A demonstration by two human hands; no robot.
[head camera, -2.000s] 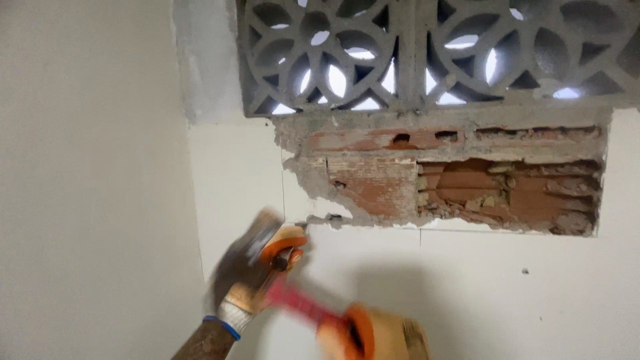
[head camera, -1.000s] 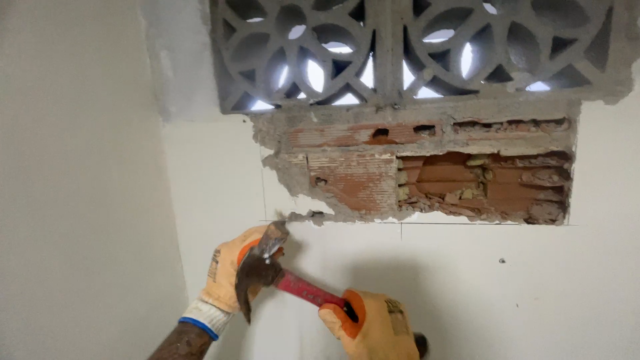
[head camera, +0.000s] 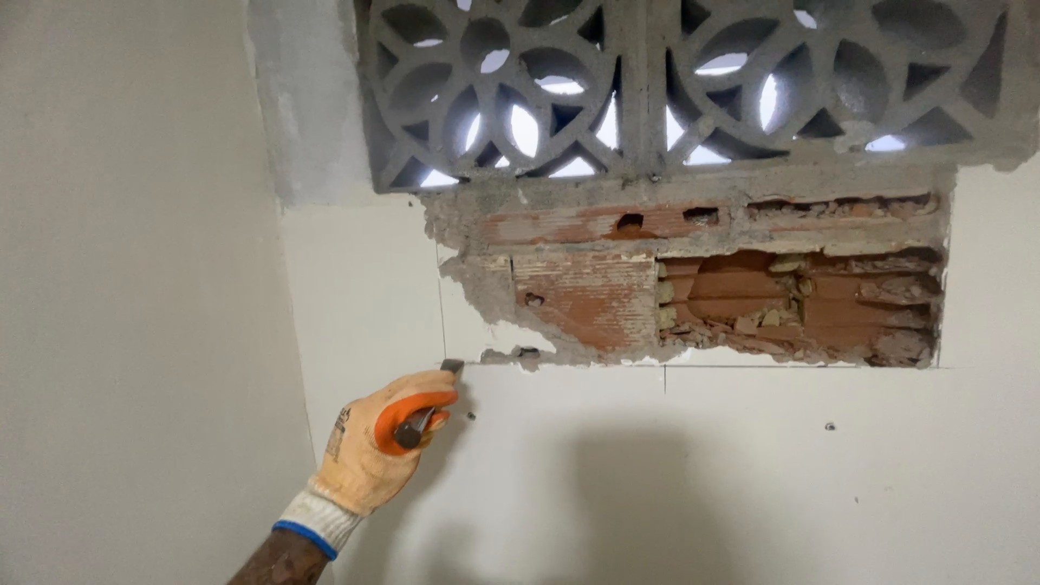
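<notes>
My left hand (head camera: 382,443), in an orange-palmed work glove with a white knit cuff, grips a short metal chisel (head camera: 409,431). The chisel's flat end shows above my fingers, at the drawn line on the white plaster wall (head camera: 715,487); its round struck end points toward me. Right of and above the hand, the plaster is broken away, baring grey mortar (head camera: 479,288) and red hollow clay bricks (head camera: 585,301). The bricks at the right are broken open, with rubble inside. My right hand and the hammer are out of view.
Patterned concrete ventilation blocks (head camera: 642,89) run along the top, with light coming through their openings. A plain side wall (head camera: 138,292) meets this wall at the left. Thin pencil lines border the broken area, and small holes mark the plaster below it.
My right hand and the claw hammer, in front of the wall by my left hand in both earlier frames, have gone out of view. My left hand still holds the chisel at the wall.
</notes>
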